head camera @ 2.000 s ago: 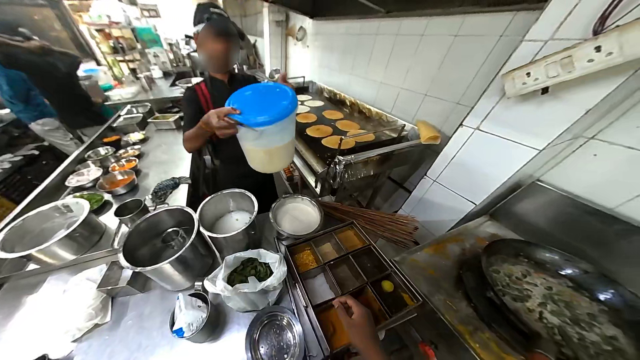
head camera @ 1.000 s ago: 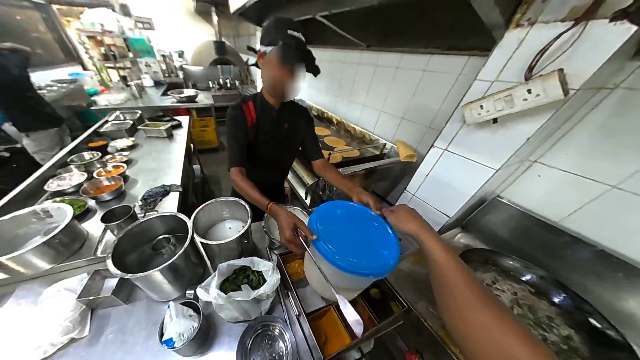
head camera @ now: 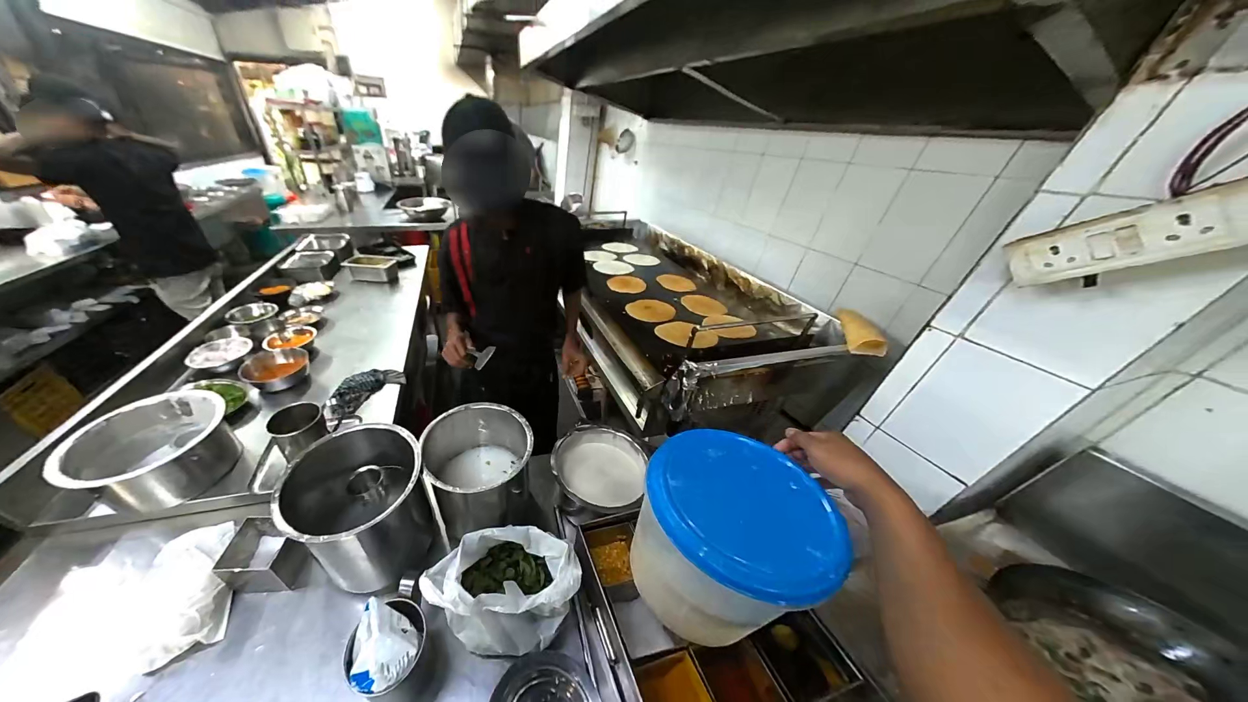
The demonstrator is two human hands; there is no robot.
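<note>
My right hand (head camera: 819, 458) grips the far rim of a translucent plastic tub (head camera: 682, 575) with a blue lid (head camera: 751, 517). The tub is tilted a little above the spice tray (head camera: 668, 678), hiding part of its compartments. Pale contents show through its wall. My left hand is out of view. Just left of the tub are a steel bowl of white batter (head camera: 603, 473) and a plastic bag of green leaves (head camera: 507, 575). Steel pots (head camera: 353, 517) stand farther left.
Ahead stands a co-worker (head camera: 512, 283) with a scraper (head camera: 481, 358), beside a griddle (head camera: 643, 317) of round flatbreads. A dark pan of food (head camera: 1092, 643) is at the lower right. Steel bowls (head camera: 275, 369) line the left counter. Another person (head camera: 127, 185) is at the far left.
The co-worker has let go of the lidded tub, which both of us touched a second ago, and has moved back. The tub is in my right hand.
</note>
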